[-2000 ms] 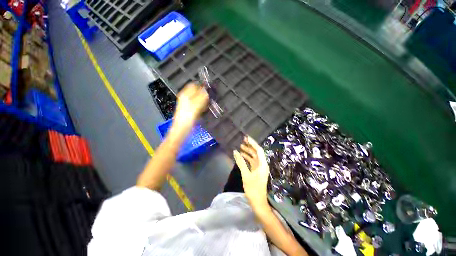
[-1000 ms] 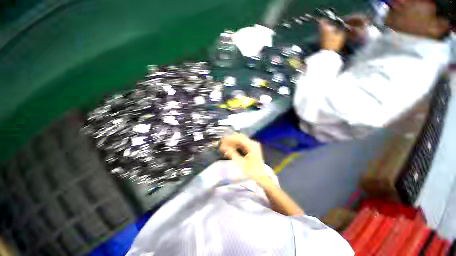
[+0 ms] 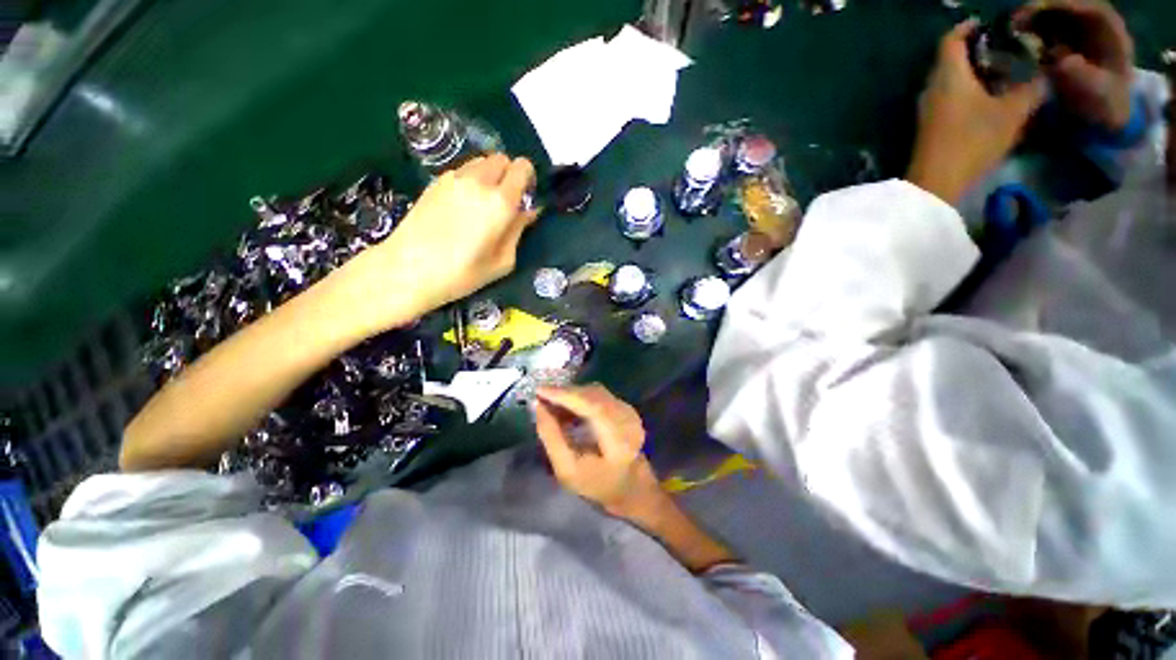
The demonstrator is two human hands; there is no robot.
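Observation:
My left hand (image 3: 467, 235) is over the bench, fingers bent together beside a dark round part (image 3: 568, 190); a small dark spot shows at its fingertips, but a grip is unclear. My right hand (image 3: 597, 449) is near the bench edge, thumb and fingers curled just below a clear, shiny round part (image 3: 557, 357); whether it holds anything is hidden. A heap of black straps with shiny metal fittings (image 3: 342, 419) lies left, partly under my left forearm. White-topped round parts (image 3: 638, 213) stand to the right. A yellow piece (image 3: 513, 329) and a crumpled white cloth (image 3: 475, 388) lie between my hands.
A clear bottle with a metal top (image 3: 430, 133) is beyond my left hand. White sheets (image 3: 596, 97) lie at the back. A neighbouring person's white sleeve (image 3: 858, 258) reaches in at right, their hands holding a dark round item. The dark compartment tray (image 3: 78, 400) is far left.
The view has swung from the tray to the round parts. My left hand, earlier over the tray, is now beyond the heap by the bottle. My right hand is by the round parts.

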